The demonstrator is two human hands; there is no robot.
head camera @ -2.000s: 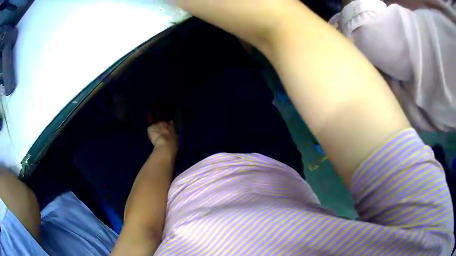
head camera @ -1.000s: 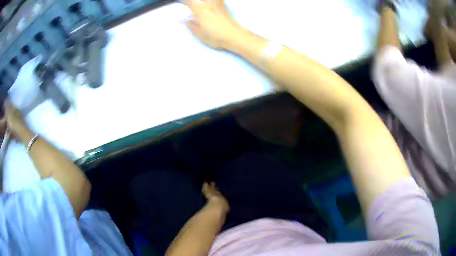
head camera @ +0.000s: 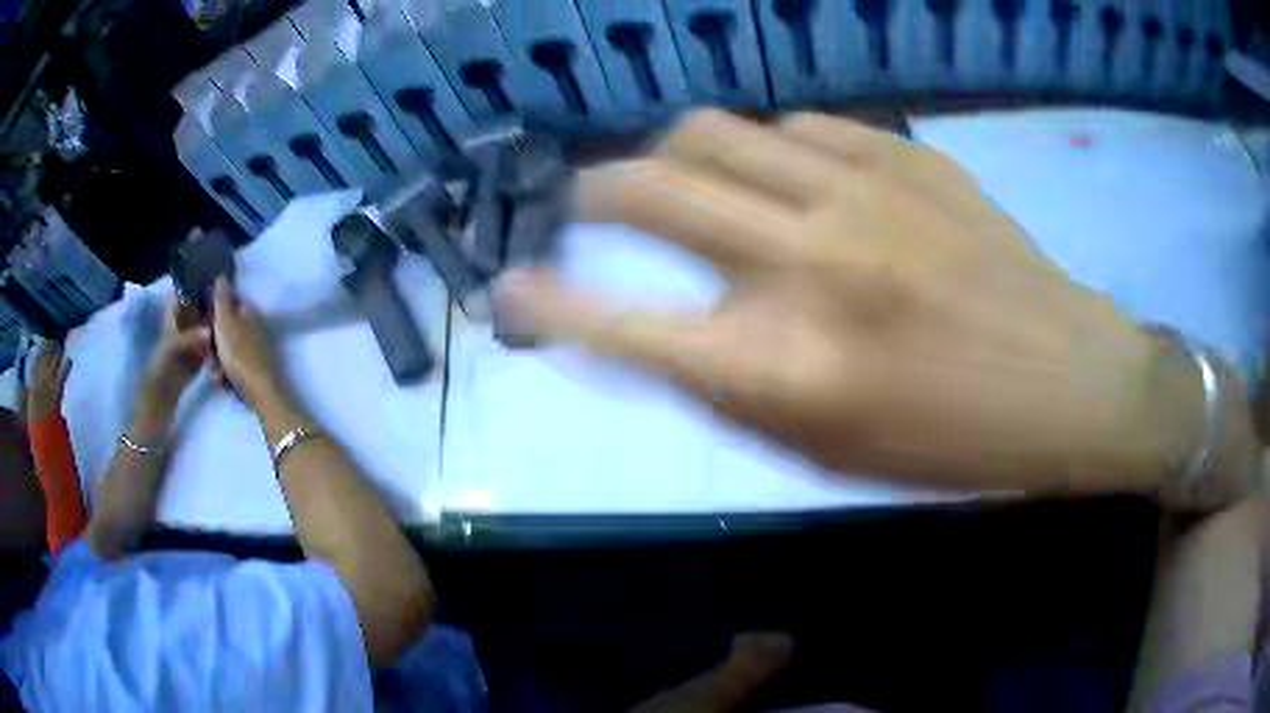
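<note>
My right hand (head camera: pixel 864 300), blurred and close to the camera, reaches in from the right over the white work sheet (head camera: pixel 613 460). Its thumb and fingers are apart, with nothing seen held. Its fingertips overlap the view of dark grey handheld fans (head camera: pixel 488 223) clustered at the centre left; whether they touch is unclear. One more grey fan (head camera: pixel 387 314) lies at the left of the cluster, handle towards the bench edge. My left hand (head camera: pixel 759 652) is low in the dark below the bench edge, small and blurred; its fingers cannot be made out.
A row of pale blue-grey boxes (head camera: pixel 599 70) with dark product pictures stands along the far side. A worker in light blue (head camera: pixel 209 627) at left holds a dark grey fan (head camera: pixel 204 265). A thin milky bag or sheet (head camera: pixel 300 251) lies behind. The dark bench edge (head camera: pixel 627 527) crosses below.
The view has swung to the left and shows more of the bench and boxes. My right hand has moved from the far part of the sheet to close before the camera, near the fans.
</note>
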